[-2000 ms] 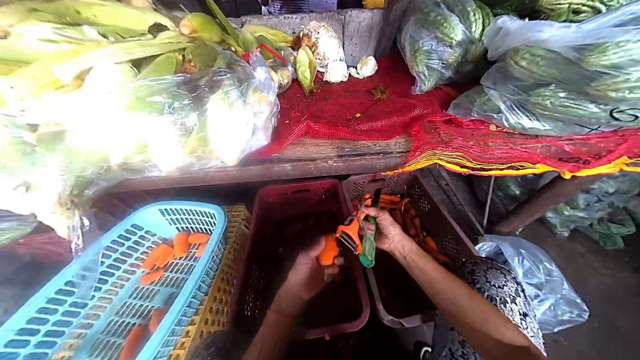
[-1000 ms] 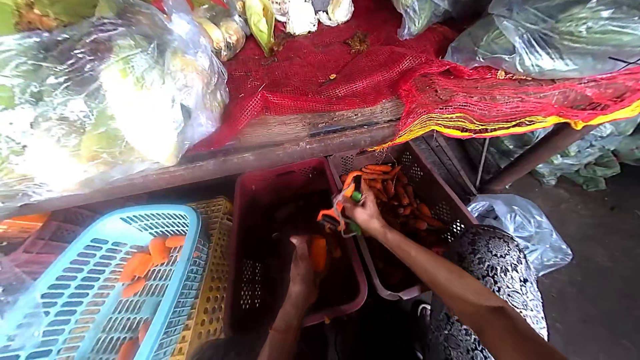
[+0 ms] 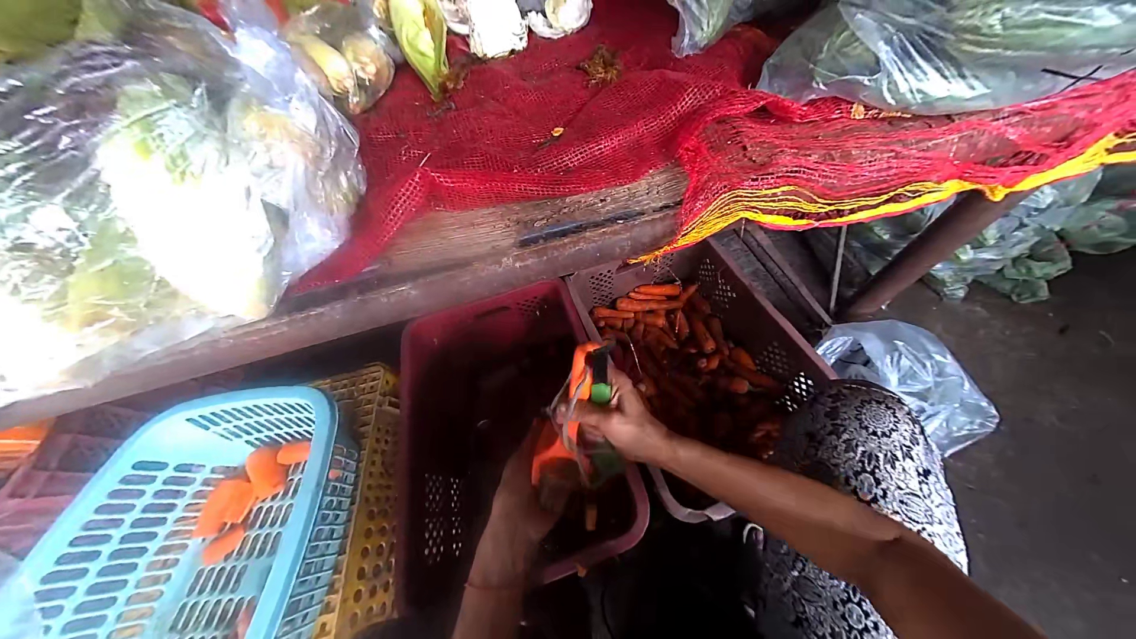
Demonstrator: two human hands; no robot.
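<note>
Over the dark red plastic crate [image 3: 413,399], my left hand [image 3: 528,497] grips a carrot [image 3: 552,457], partly hidden by blur and the tool. My right hand [image 3: 626,422] is closed around a peeler with orange and green parts [image 3: 581,368], held against the carrot. A small orange piece [image 3: 590,516] shows just below the hands. To the right stands a second crate [image 3: 781,333] holding many whole carrots [image 3: 657,311]. At the left, a light blue plastic basket [image 3: 324,444] holds several peeled carrot pieces [image 3: 266,470].
A yellow perforated crate [image 3: 377,479] stands beneath and beside the blue basket. Above the crates runs a wooden table edge [image 3: 532,222] with red netting [image 3: 550,133] and bagged vegetables [image 3: 195,177]. A clear plastic bag [image 3: 914,373] lies on the floor right of my patterned-cloth knee [image 3: 874,470].
The view has tilted down. The peeler, apart from the carrot one second ago, is now against it, as my two hands have come together.
</note>
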